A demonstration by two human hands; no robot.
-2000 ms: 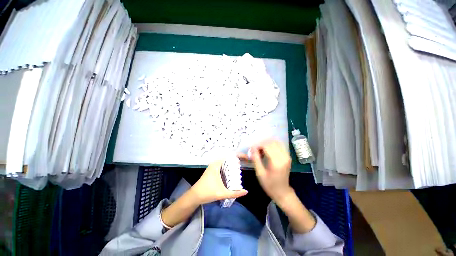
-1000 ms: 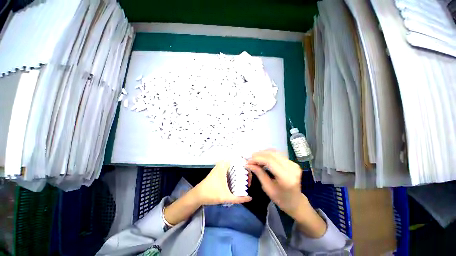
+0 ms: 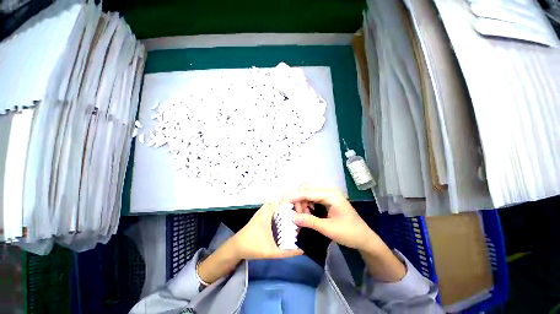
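My left hand [image 3: 255,234] holds a stacked bundle of slim white parts [image 3: 286,227] upright above my lap, its toothed edge showing. My right hand [image 3: 334,218] is at the bundle's upper right side, thumb and fingertips touching it. Whether a small piece is between the right fingertips cannot be told. A wide heap of small white pieces [image 3: 230,132] lies on the white board [image 3: 150,190], with a crumpled white lump at its right. A small needle-tip bottle [image 3: 360,170] stands or lies on the green mat right of the board.
Tall stacks of white sheets stand at the left [image 3: 104,122] and right [image 3: 399,110] of the green mat [image 3: 245,56]. Below the bench edge are a blue crate at the left [image 3: 183,239] and another at the right holding tan cardboard [image 3: 457,257].
The view has shifted, so the bench sits further left. My right hand has moved in against the bundle, and its fingers are now closed at the bundle's side. My left hand keeps its hold.
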